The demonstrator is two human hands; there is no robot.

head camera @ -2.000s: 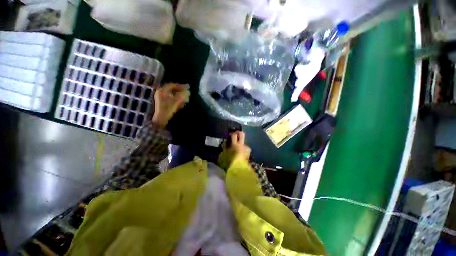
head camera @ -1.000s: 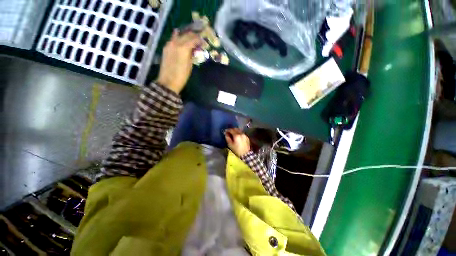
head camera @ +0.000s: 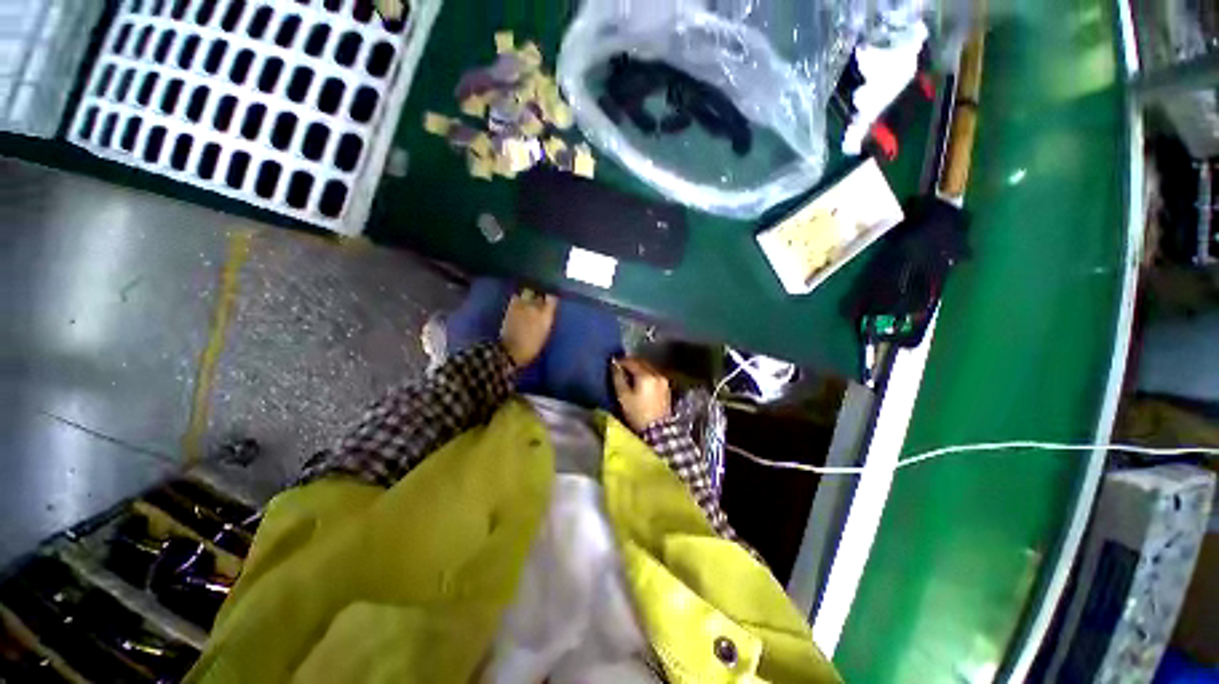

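My left hand (head camera: 529, 329) is over my lap, just below the bench edge, with a small tan piece at its fingertips. My right hand (head camera: 643, 390) is beside it to the right, its fingers closed around a small dark part that is mostly hidden. A loose pile of small tan and grey pieces (head camera: 515, 114) lies on the green bench. The white blister tray (head camera: 350, 187) with dark-looking oval pockets is at the upper left. The open clear plastic bag (head camera: 782, 181) holds black parts (head camera: 668, 100).
A black mat (head camera: 595, 214) with a small white block (head camera: 590, 267) lies at the bench's front edge. A white box with a yellowish inside (head camera: 829, 241) and a black lump (head camera: 909, 274) are to the right. A white cable (head camera: 996, 448) crosses the green conveyor (head camera: 989, 535).
My left hand has moved from the pile of pieces down to my lap, near my right hand. The view tipped downward after the first frame. My right hand has barely moved since one second ago.
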